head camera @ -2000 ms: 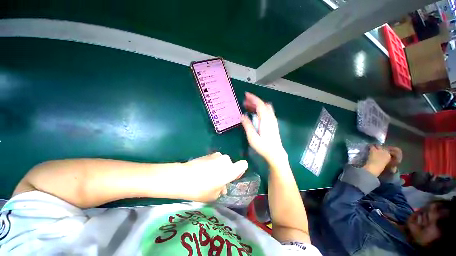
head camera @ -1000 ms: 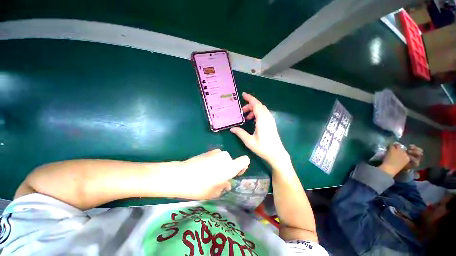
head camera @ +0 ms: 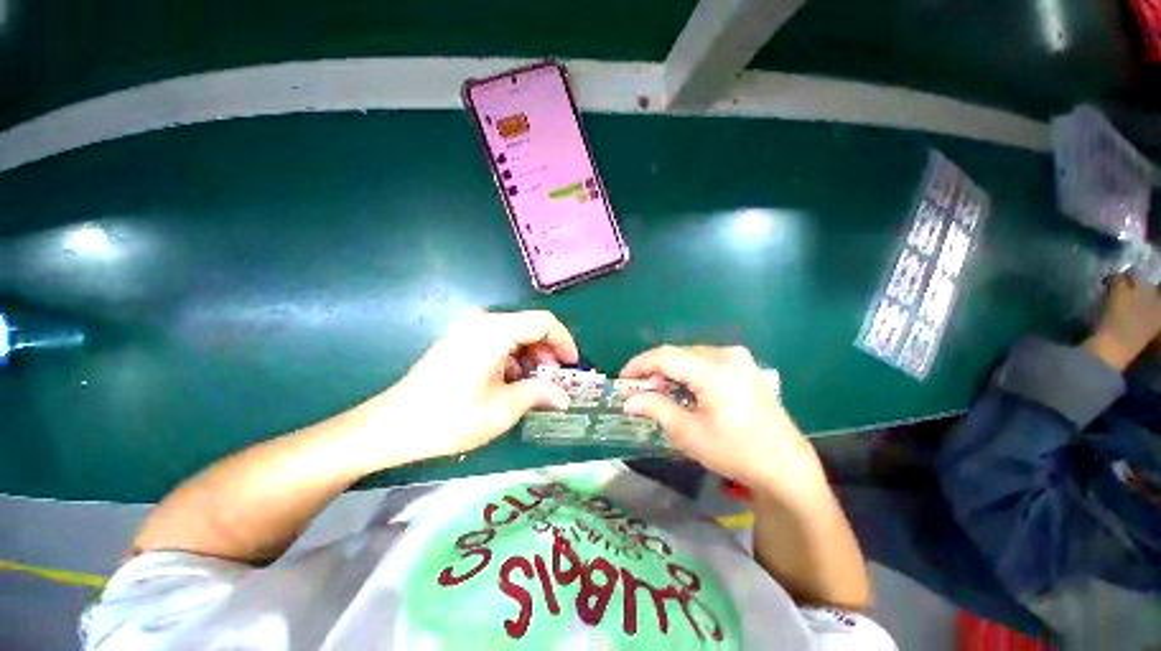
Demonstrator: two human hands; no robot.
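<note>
A clear plastic sheet with rows of small printed blocks [head camera: 593, 426] lies between my two hands at the bench's near edge. My left hand [head camera: 494, 379] pinches its upper left part between thumb and fingers. My right hand [head camera: 708, 404] pinches its upper right part the same way. The fingertips are close together, and the right hand covers part of the sheet's right end. A smartphone [head camera: 548, 178] with a lit pink screen lies beyond my hands, touched by neither.
The green bench [head camera: 255, 280] has a pale rail [head camera: 318, 87] and upright behind the phone. A flat clear sheet with a block grid [head camera: 926, 267] lies right. Pale glossy sheets [head camera: 1097, 172] lie far right, near another person's hand and denim sleeve [head camera: 1063, 394]. A blue-lit object [head camera: 10, 338] shows at the left edge.
My right hand has left the phone's side and come down to the sheet. My left hand has turned and now grips the sheet's top edge. The view has shifted, showing more bench at left.
</note>
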